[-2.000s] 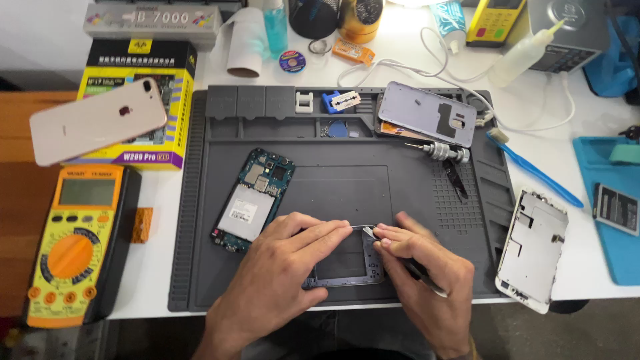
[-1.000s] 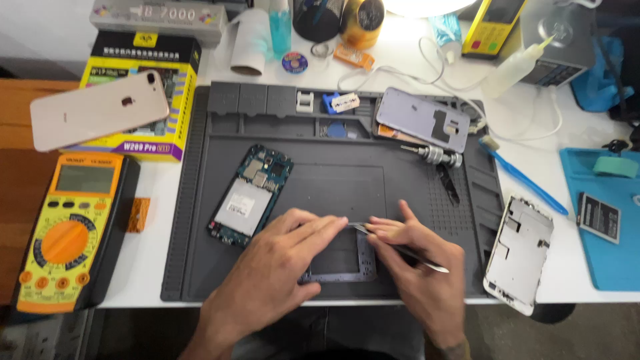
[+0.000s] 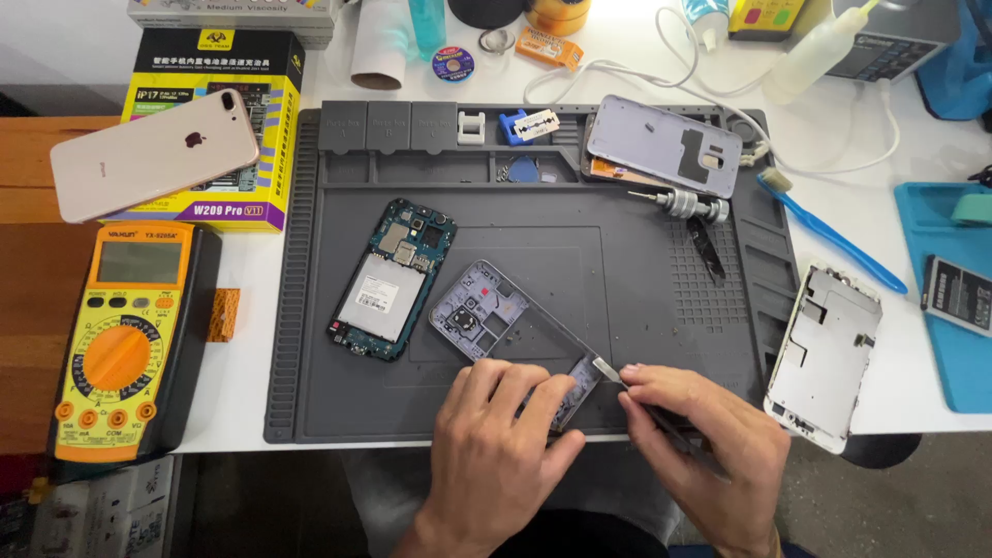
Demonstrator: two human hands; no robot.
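A grey-lilac phone mid-frame [image 3: 496, 298] lies slanted on the dark grey silicone repair mat [image 3: 527, 213]. My left hand [image 3: 496, 449] holds its lower end, fingers over the part nearest me. My right hand [image 3: 705, 434] grips a slim metal scraping tool [image 3: 608, 370], whose flat tip touches the frame's right edge near its lower corner. Small dark crumbs lie within the frame's opening and beside it. Left of the frame rests a phone chassis with a circuit board and battery [image 3: 391, 279]. A lilac phone back cover [image 3: 666, 147] and a precision screwdriver [image 3: 686, 205] lie at the mat's upper right.
A yellow multimeter [image 3: 120, 349] and a boxed tool with a rose-gold iPhone [image 3: 155, 155] on it are at the left. A razor blade [image 3: 536, 124] lies on a blue holder. To the right are a blue brush [image 3: 841, 236], a white phone display assembly [image 3: 825, 356] and a Samsung battery [image 3: 957, 294].
The phone frame has turned, and its camera end now points up and left, uncovered by my hands. Both hands have moved toward me, and the tool tip has gone from the far edge to the right edge.
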